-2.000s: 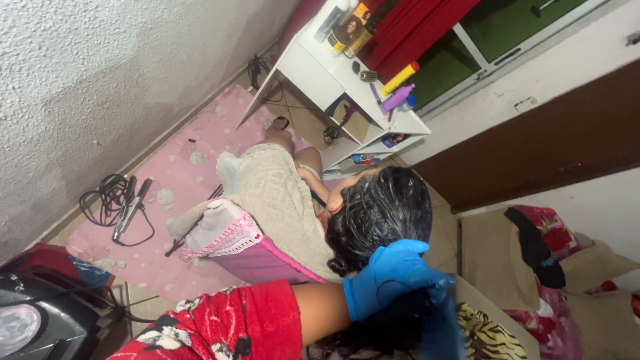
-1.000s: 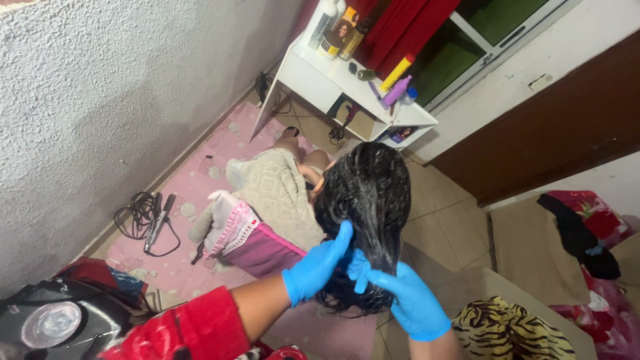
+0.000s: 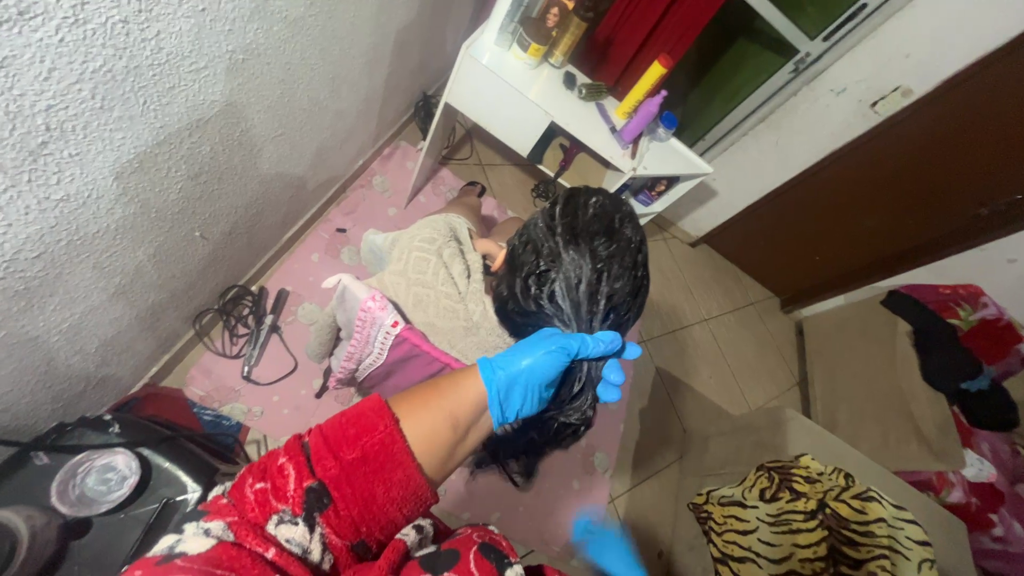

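Observation:
A seated person with a beige towel [image 3: 436, 280] over the shoulders has long dark hair [image 3: 580, 256] streaked with whitish product. My left hand [image 3: 544, 372], in a blue glove, is closed around the gathered hair behind the head, and loose lengths hang below it. Lower down, my right hand [image 3: 604, 544], also blue-gloved, is blurred at the bottom edge, away from the hair; its fingers cannot be made out. At the lower left, a round bowl [image 3: 96, 482] with whitish contents rests on a black surface.
A white desk [image 3: 512, 80] holds bottles, a round brush [image 3: 592, 91] and a yellow can [image 3: 643, 86]. A flat iron [image 3: 264, 332] with a coiled cord lies on the pink floor covering [image 3: 320, 264]. Tiger-striped cloth [image 3: 816, 520] lies at lower right. A textured wall borders the left.
My right hand has moved down, away from the hair, where both hands were one second ago. My left hand has closed around the gathered hair.

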